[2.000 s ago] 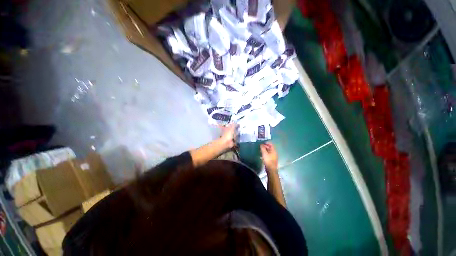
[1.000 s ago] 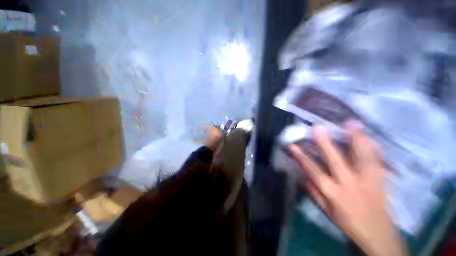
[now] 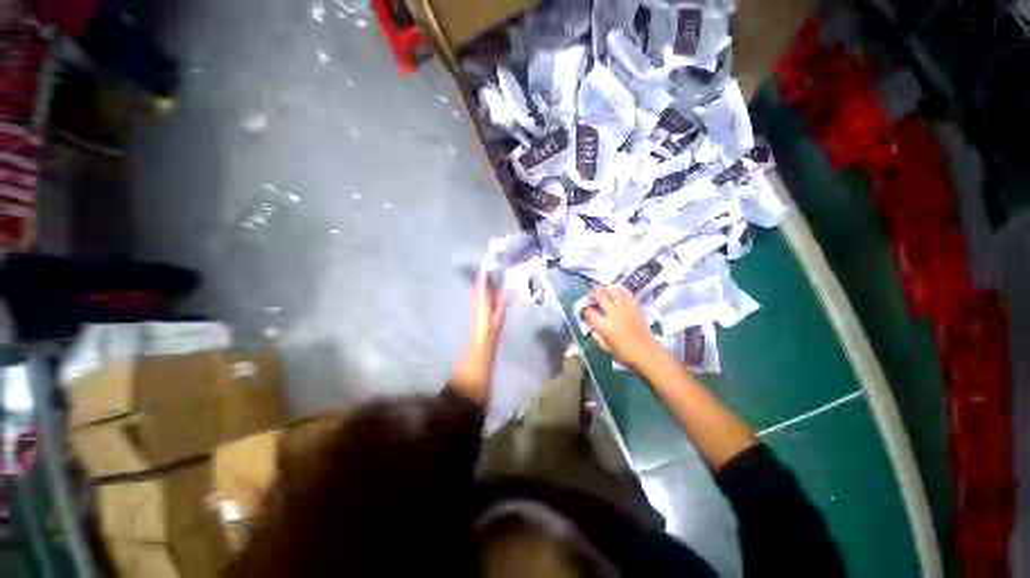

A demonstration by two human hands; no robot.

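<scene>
White sachets with dark printed blocks (image 3: 666, 186) lie heaped on the green worktable top (image 3: 830, 480), spilling from an open brown carton (image 3: 469, 20). My left hand (image 3: 488, 311) is out past the table's left edge, over the grey floor, and holds one or more white sachets (image 3: 522, 271). My right hand (image 3: 619, 322) is at the near edge of the heap, fingers bent down on a sachet. Whether it grips that sachet is unclear.
A pale edge rail (image 3: 841, 311) curves along the table's right. Beyond it, red packages (image 3: 977, 390) lie in a row on the belt. Brown cartons (image 3: 175, 412) stand on the floor at lower left. A red object (image 3: 399, 40) is beside the heap's carton.
The view has swung back from the floor and a close look at the heap. My left hand now shows beyond the table edge with sachets; my right hand remains at the sachets, its fingers now bent.
</scene>
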